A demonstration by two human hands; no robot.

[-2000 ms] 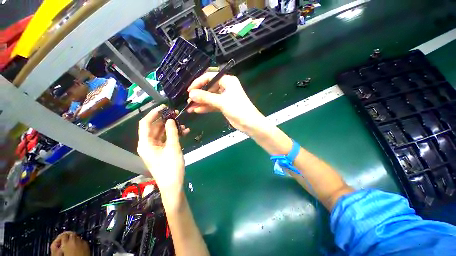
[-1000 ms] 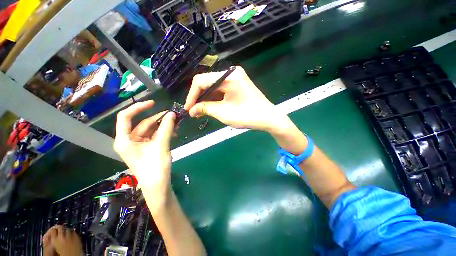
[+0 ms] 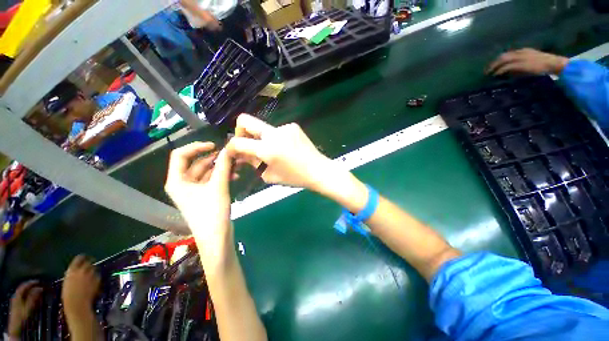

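My left hand point(image 3: 204, 183) is raised over the belt and pinches a small dark module point(image 3: 216, 157), mostly hidden by the fingers. My right hand point(image 3: 284, 154) meets it at the fingertips. A short dark part of a slim tool point(image 3: 262, 166) shows between my right fingers; the rest is hidden. A blue strap point(image 3: 367, 205) is around my right wrist.
A black pocketed tray point(image 3: 534, 173) lies at right. Another person's hand point(image 3: 527, 62) is above its far edge. A loose module point(image 3: 417, 101) lies on the belt point(image 3: 374, 86). Another person's hands point(image 3: 81, 290) are over black items at lower left. A grey frame point(image 3: 87, 170) stands at left.
My right hand has turned and closed in on my left fingertips, so the tool is now mostly hidden. Another person's hand has come in at upper right; a second hand shows at lower left.
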